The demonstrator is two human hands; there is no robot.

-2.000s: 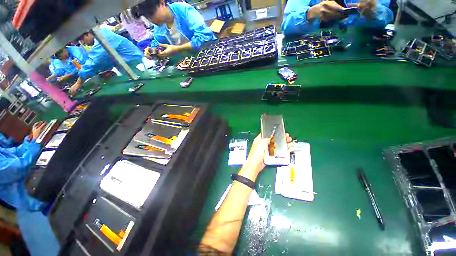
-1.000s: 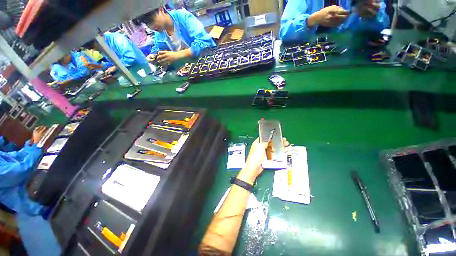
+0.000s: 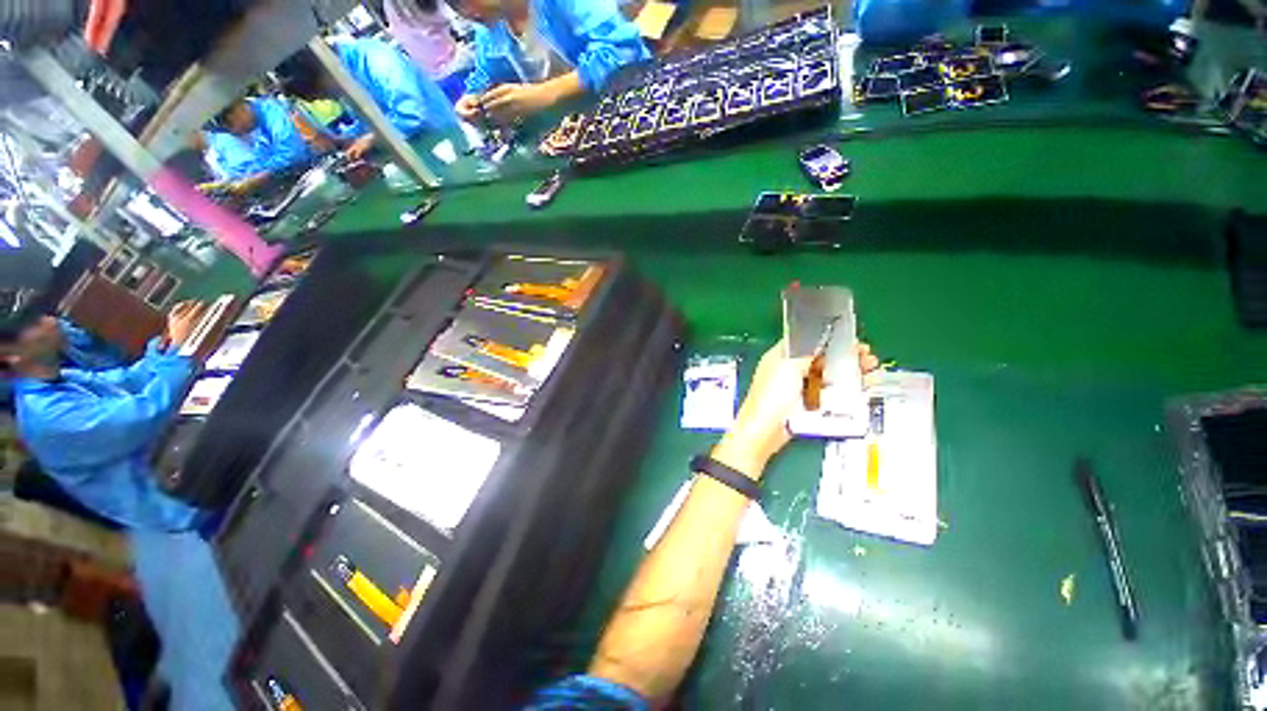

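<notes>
My left hand, bare with a black wristband, holds a silver-backed display module with an orange-brown flex cable, above the green mat. The fingers are mostly hidden behind the module; fingertips show at its right edge. Another silver-white display with an orange strip lies on the mat just below and to the right of the held one. A small white label card with dark print lies left of my hand. My right hand is not in the picture.
A thick black foam tray with silver displays stands at left. A black pen and a clear blister tray lie at right. Crinkled clear film lies near my forearm. Across the bench are a frame tray and people in blue smocks.
The view has shifted, so the bench things appear further right and slightly higher. More of the foam tray shows, less of the blister tray. My left hand still holds the display above the mat.
</notes>
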